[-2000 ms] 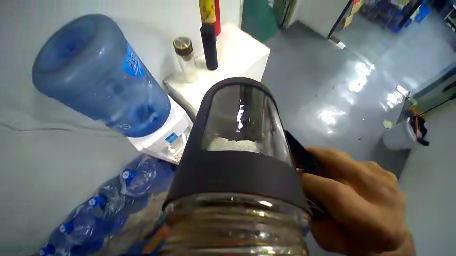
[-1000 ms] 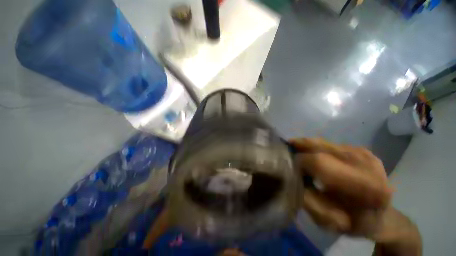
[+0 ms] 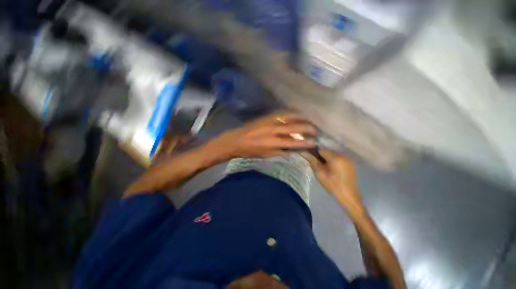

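The view is blurred. My left hand [image 3: 271, 135] reaches across in front of my body, back up, fingers pointing towards my right hand; a small whitish spot shows at its fingers. My right hand [image 3: 338, 172] is curled just beside it, closed on a dark, narrow piece [image 3: 320, 154] that looks like the mug's handle. The mug's body cannot be made out; the left hand covers that place. Whether the left hand grips anything cannot be told.
A white table edge with a blue strip [image 3: 164, 110] is at the left, with blurred white and blue items on it. A pale long shape [image 3: 334, 113] crosses the middle. Grey floor [image 3: 441, 209] lies at the right.
The view has swung away from the water dispenser and down to my body. The glass mug, large in front before, no longer shows clearly. My left hand has come into view beside the right.
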